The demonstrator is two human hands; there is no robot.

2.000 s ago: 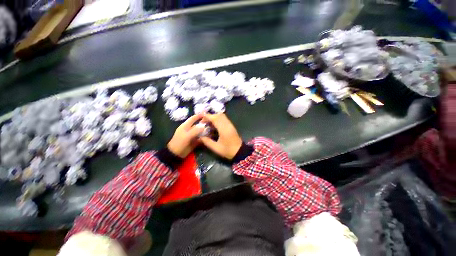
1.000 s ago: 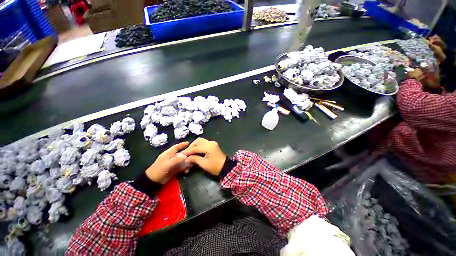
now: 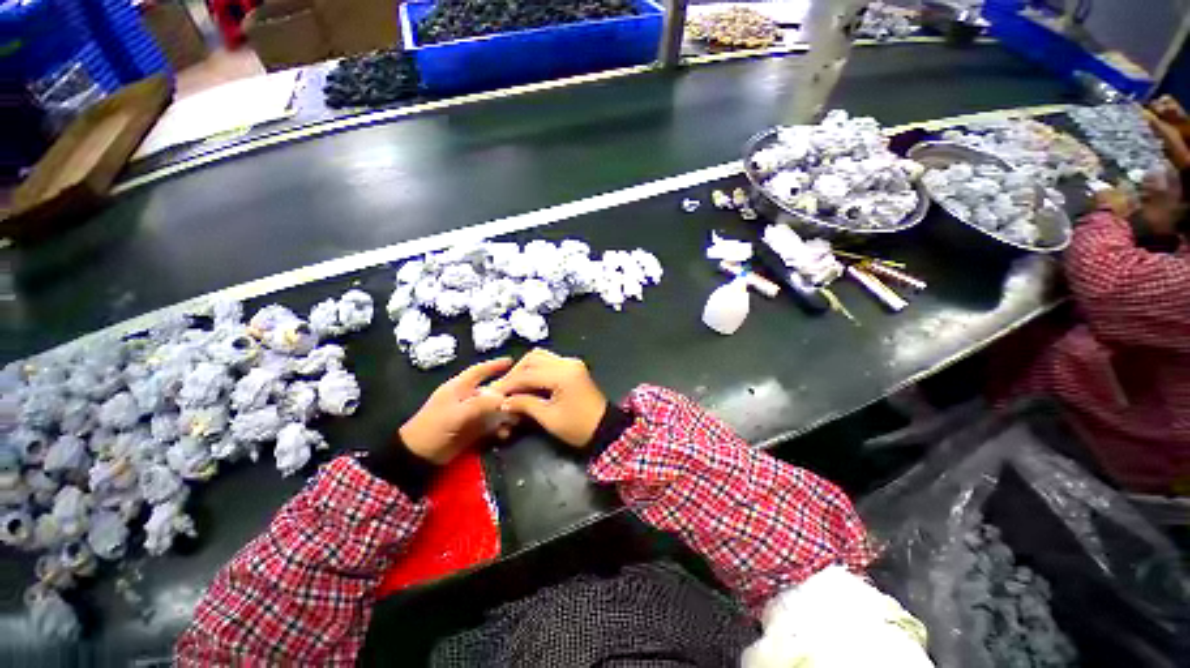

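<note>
My left hand (image 3: 453, 412) and my right hand (image 3: 555, 395) meet in front of me, fingers closed around one small ruffled piece (image 3: 497, 399). Only a whitish bit of it shows between the fingertips; the rest is hidden. A group of white ruffled pieces (image 3: 489, 290) lies just beyond my hands. A larger pile of grey-white ruffled pieces (image 3: 196, 398), some with round tan or dark openings, lies at the left. A red mat (image 3: 450, 523) lies at the bench edge, below my left hand.
A white glue bottle (image 3: 726, 307) lies right of centre, near thin sticks (image 3: 877, 285) and crumpled white tissue (image 3: 801, 256). Heaped metal bowls (image 3: 929, 215) stand beyond. A plastic-lined bin (image 3: 1011, 587) is low right. A co-worker's checked sleeve (image 3: 1109, 274) is at right. A blue crate (image 3: 542, 55) stands beyond the belt.
Since two seconds ago the view has shifted and sharpened, showing more beyond the belt. My hands stay together on the piece, which is now more covered by my fingers.
</note>
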